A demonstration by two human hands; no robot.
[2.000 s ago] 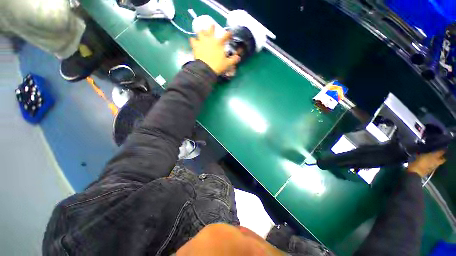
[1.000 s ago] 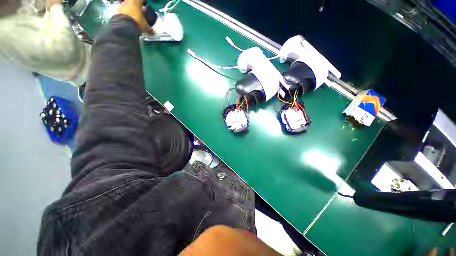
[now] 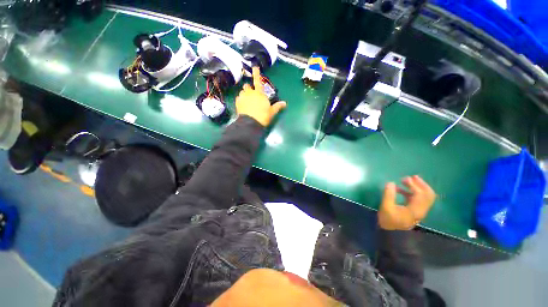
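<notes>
Three white-and-black dome cameras lie on the green bench with heads open and thin coloured wires showing: one at the left (image 3: 171,67), one in the middle (image 3: 220,55), one at the right (image 3: 259,43). A round pale board (image 3: 213,107) hangs on wires from the middle one. My left hand (image 3: 257,105) is over the right camera's open head, index finger extended towards it and thumb spread; it partly hides that camera's board. Whether it touches is unclear. My right hand (image 3: 408,202) is above the bench's front edge, fingers curled apart, with nothing visible in it.
The black electric screwdriver (image 3: 350,101) hangs in front of the silver-white screw feeder (image 3: 384,77). A small orange, blue and white box (image 3: 315,67) stands at the rear rail. A blue bin (image 3: 512,198) is at the right end. A white cable (image 3: 455,125) lies at the rear right. A black stool (image 3: 136,184) stands below left.
My left hand has come back from the far left to the right camera. My right hand, barely in view before, is now in front. The view has swung right, and a third open camera now lies at left.
</notes>
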